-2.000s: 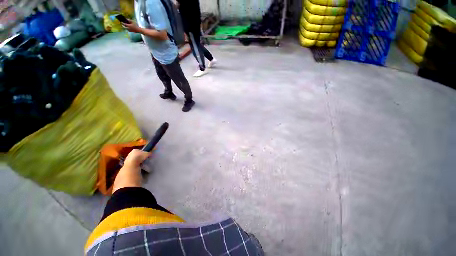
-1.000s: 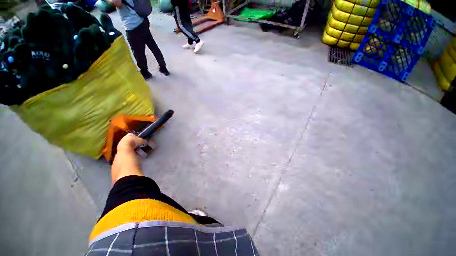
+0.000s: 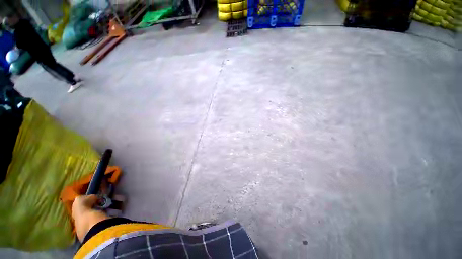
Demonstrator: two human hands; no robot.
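My left hand (image 3: 87, 206) is at the lower left, closed around the black handle (image 3: 99, 171) of a hand pallet truck. The truck's orange body (image 3: 75, 191) shows behind the handle. A large yellow woven sack (image 3: 48, 177) stands behind it at the left, cut off by the picture's edge. Dark goods (image 3: 9, 114) show at the sack's top, mostly out of view. My left arm wears a plaid sleeve with yellow and black layers at the wrist. My right hand is out of the picture.
A person in dark clothes (image 3: 38, 48) is at the upper left. Beyond are an orange pallet truck (image 3: 107, 41), a metal-framed cart (image 3: 192, 11), yellow bundles (image 3: 232, 9), a blue pallet (image 3: 274, 12) and a dark stack (image 3: 380, 14). Grey concrete floor (image 3: 304, 131) lies ahead.
The view has swung right. The sack, truck and my left hand have shifted towards the lower left of the picture. The person in the light shirt has left view. My grip is unchanged.
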